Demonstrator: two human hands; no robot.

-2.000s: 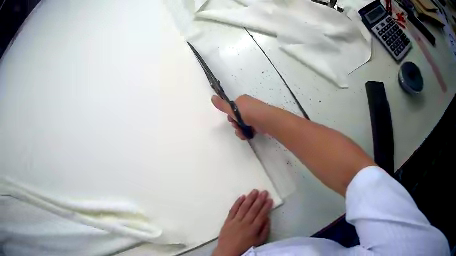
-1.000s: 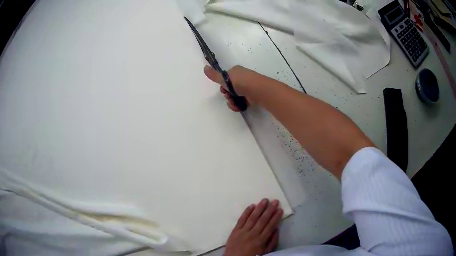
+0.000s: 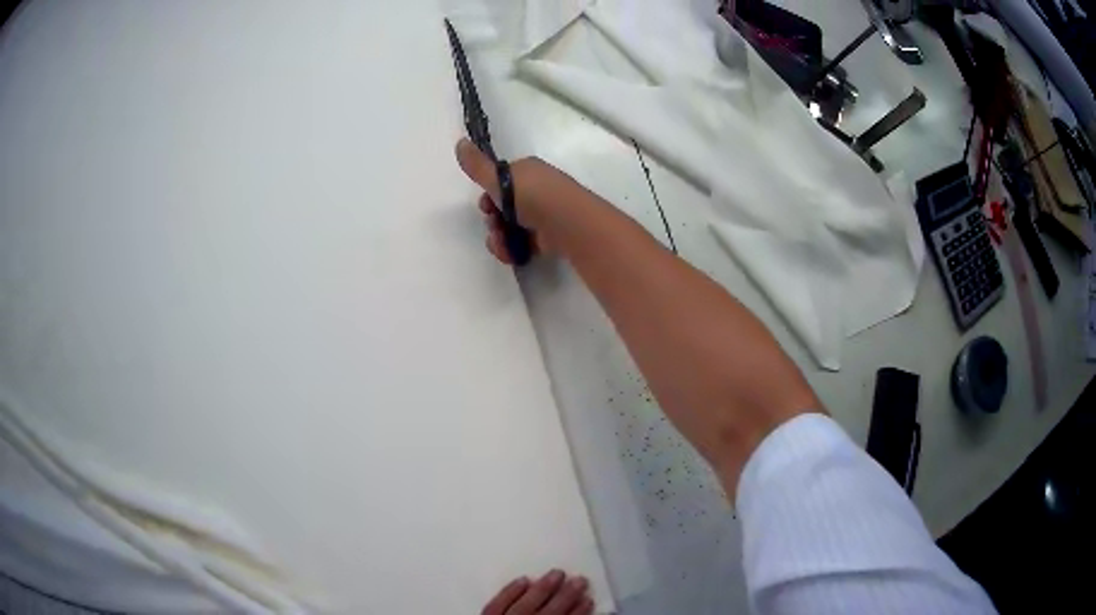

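The cream-white fabric ply (image 3: 277,300) lies flat over the left and middle of the view, with soft folds at the lower left. My right hand (image 3: 499,204) holds the black tailor's shears (image 3: 472,106) at the cloth's right edge, blades pointing away from me. My fingers hide part of the handles, and I cannot tell whether the blades are parted. My left hand (image 3: 541,595) rests on the cloth near its corner at the bottom edge, cut off by the picture, with only the fingers showing.
Crumpled fabric remnants (image 3: 745,156) lie at the upper right. Beyond them are metal clamps (image 3: 859,114). A calculator (image 3: 959,246), a round dark container (image 3: 980,375) and a black cloth weight (image 3: 893,421) lie on the pale table (image 3: 685,469) at the right.
My right hand and the shears have moved farther away along the cloth edge. The view has shifted, so my left hand sits lower and is now mostly cut off, and the clamps show.
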